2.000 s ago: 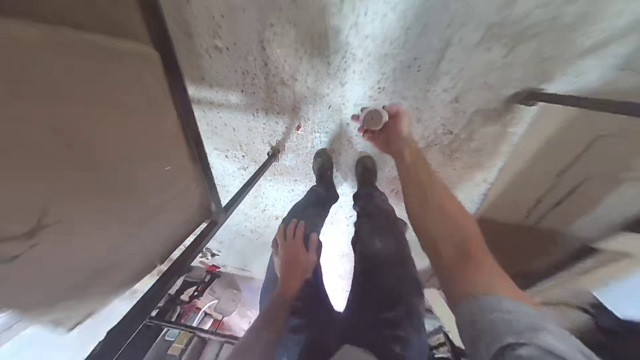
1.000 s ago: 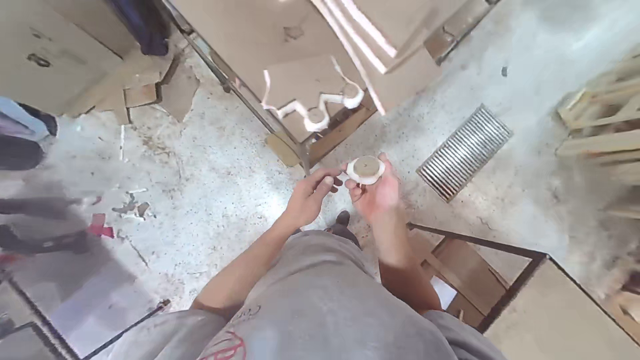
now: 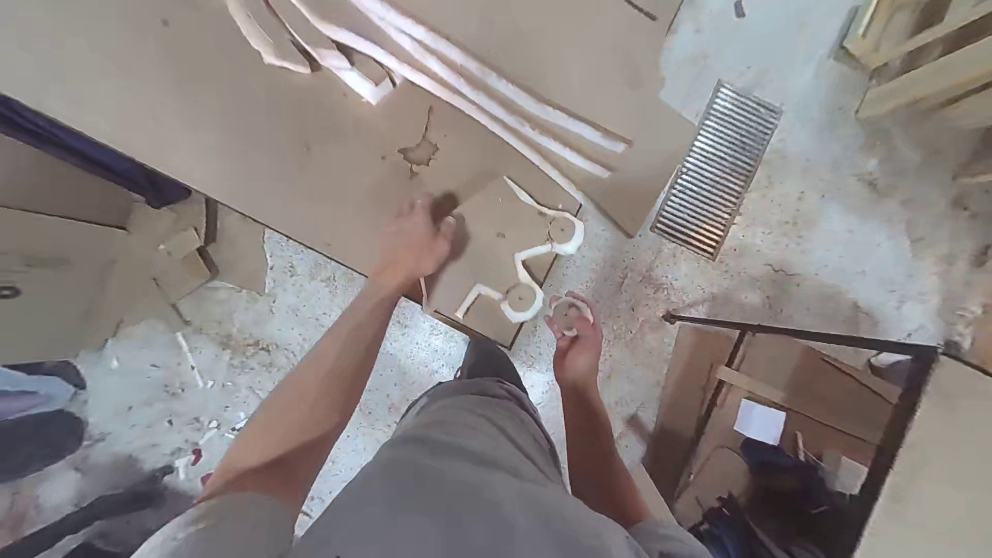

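My right hand holds a small round disc with a white rim, just off the corner of a brown cardboard-covered table. My left hand is over the table near its front edge, fingers spread; whether it touches the surface cannot be told, and nothing shows in it. Between the hands, a curved white strip winds along the table corner around two round discs. Long white strips lie farther back on the table, beside a torn spot in the cardboard.
A ribbed metal grate is on the speckled floor at right, with wooden frames beyond. At lower right stands a metal-framed rack holding cardboard and dark cloth. Cardboard scraps and floor debris are at left.
My left hand has moved away from the disc and out over the table. The disc stays in my right hand. The view has shifted from floor and legs to the table.
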